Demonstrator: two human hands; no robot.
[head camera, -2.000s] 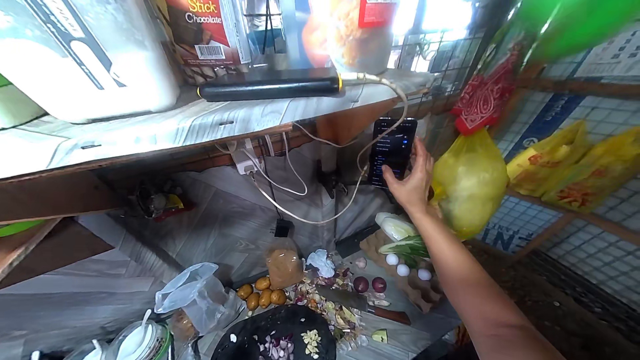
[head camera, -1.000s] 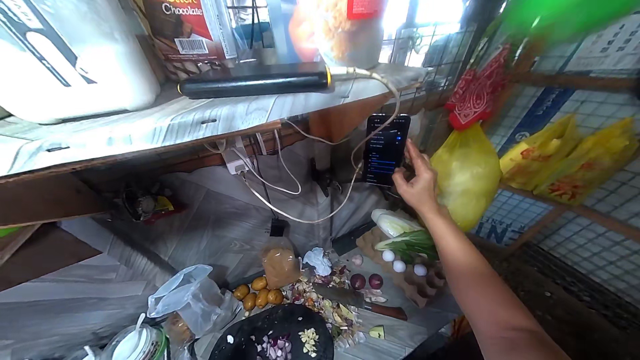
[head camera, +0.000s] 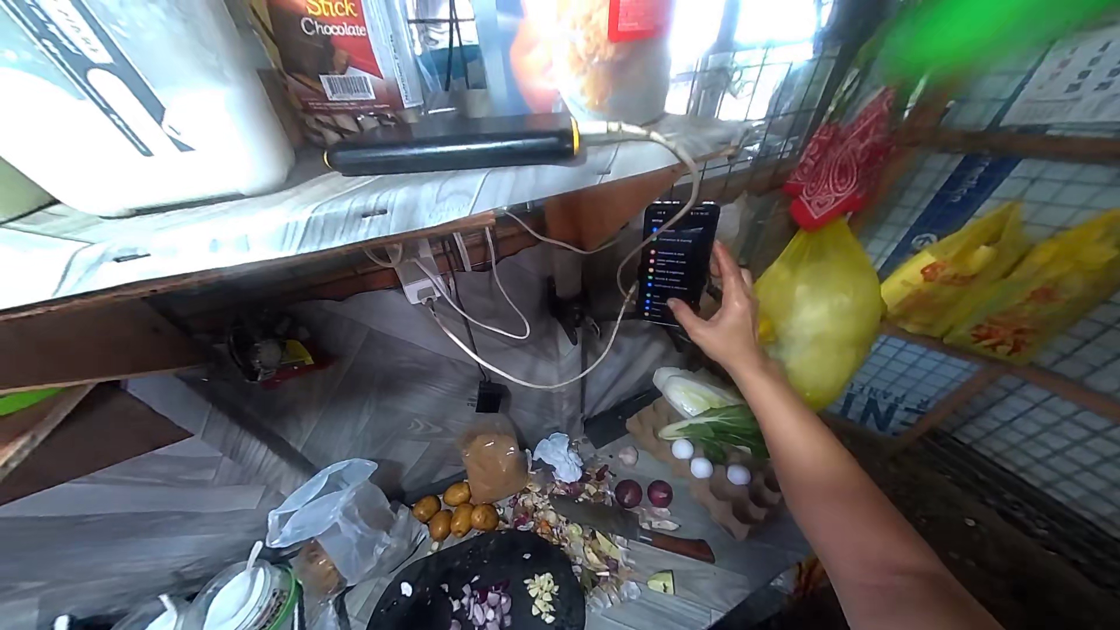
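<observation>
My right hand (head camera: 724, 306) holds a dark smartphone (head camera: 678, 262) upright below the shelf's right end, its thumb on the lower part of the lit screen. A white charging cable (head camera: 560, 383) hangs in a loop by the phone and runs up to a black cylindrical device (head camera: 455, 144) on the shelf. Just right of the hand hangs a yellow plastic bag (head camera: 818, 306). Below the hand, Chinese cabbage (head camera: 696, 394) and eggs (head camera: 701, 468) rest on a cardboard egg tray (head camera: 757, 503). My left hand is out of the frame.
A dark round board (head camera: 490, 547) carries chopped red onion and garlic. Beside it lie potatoes (head camera: 461, 521), peelings, red onions (head camera: 643, 493) and a cleaver with a wooden handle (head camera: 678, 544). A clear plastic bag (head camera: 350, 516) stands left. The wooden shelf (head camera: 350, 214) juts out above, with a power outlet (head camera: 420, 284) below.
The phone's screen shows a different page than a second ago. My right thumb has moved onto the lower screen from the phone's right edge.
</observation>
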